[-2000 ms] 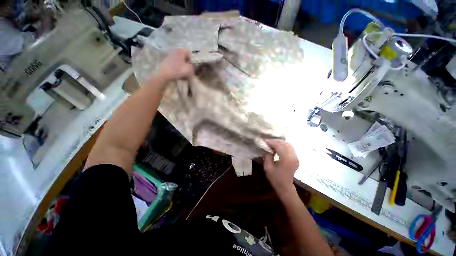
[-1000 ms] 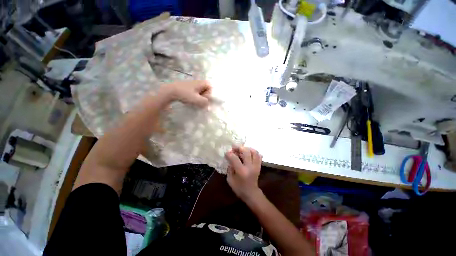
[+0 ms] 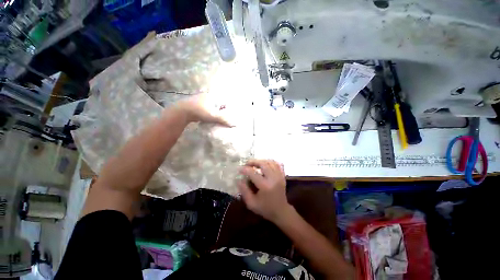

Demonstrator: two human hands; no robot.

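The pale blotchy garment piece (image 3: pixel 120 104) lies spread on the white table, left of the needle area. My left hand (image 3: pixel 205 109) rests on it with fingers stretched toward the bright lamp glow; its fingertips are washed out by glare. My right hand (image 3: pixel 264 186) is at the cloth's near right edge, fingers curled and pinching that edge. The presser foot (image 3: pixel 278 100) of the sewing machine (image 3: pixel 340 33) is right of the cloth and does not touch either hand. The lamp (image 3: pixel 220 30) hangs over the cloth.
Right of the presser foot lie thread snips (image 3: pixel 326 127), a paper label (image 3: pixel 349 87), a metal ruler (image 3: pixel 386 145), a yellow-handled screwdriver (image 3: pixel 402 126) and red-blue scissors (image 3: pixel 466 158). Another machine (image 3: pixel 33 164) stands at left. A red bin (image 3: pixel 392 246) sits below the table edge.
The cloth, bunched and lifted between both hands two seconds ago, is laid flat and spread. The view has turned right, so the machine sits nearer the centre. Over the last second the hands moved little.
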